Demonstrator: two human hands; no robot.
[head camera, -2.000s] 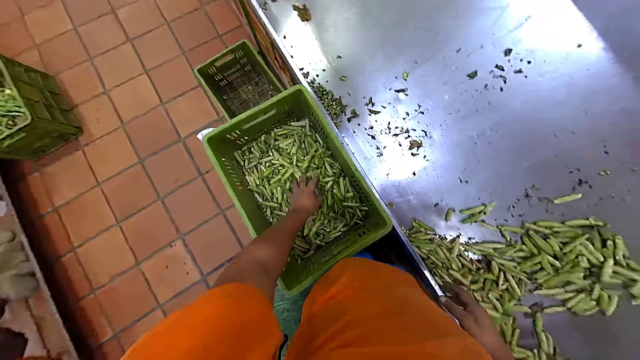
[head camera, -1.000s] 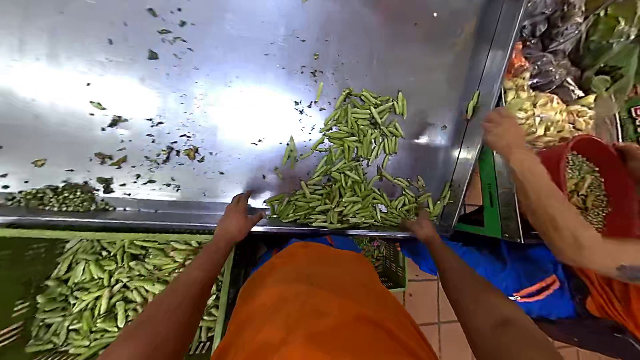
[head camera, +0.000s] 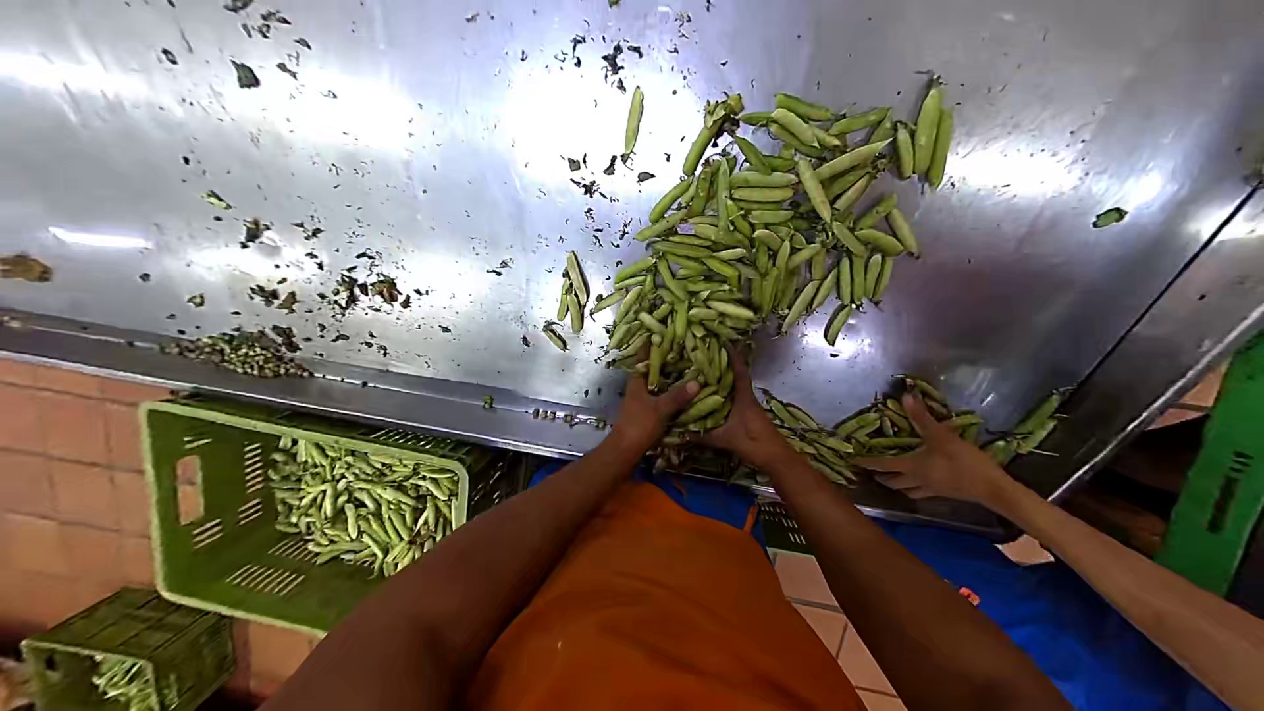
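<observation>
Green pea pods (head camera: 721, 257) lie heaped on a stainless steel table (head camera: 444, 197), spreading back from its near edge. My left hand (head camera: 647, 410) and my right hand (head camera: 741, 410) cup a bunch of pods between them at the near end of the heap, just above the table's rim. The fingers curl around the pods and are partly hidden by them. More pods (head camera: 820, 444) lie along the near rim to the right of my right hand.
Another person's hand (head camera: 933, 459) touches the pods at right. A green plastic crate (head camera: 217, 494) with pods stands below the table at left, a smaller one (head camera: 148, 642) beyond it. Loose peas (head camera: 247, 353) and leaf scraps (head camera: 365, 286) lie on the table. At right is a green crate (head camera: 1220, 474).
My hands, apart at the two sides of the heap a second ago, have come together around pods. The other person's hand has moved onto the pods near the rim. The view has shifted strongly.
</observation>
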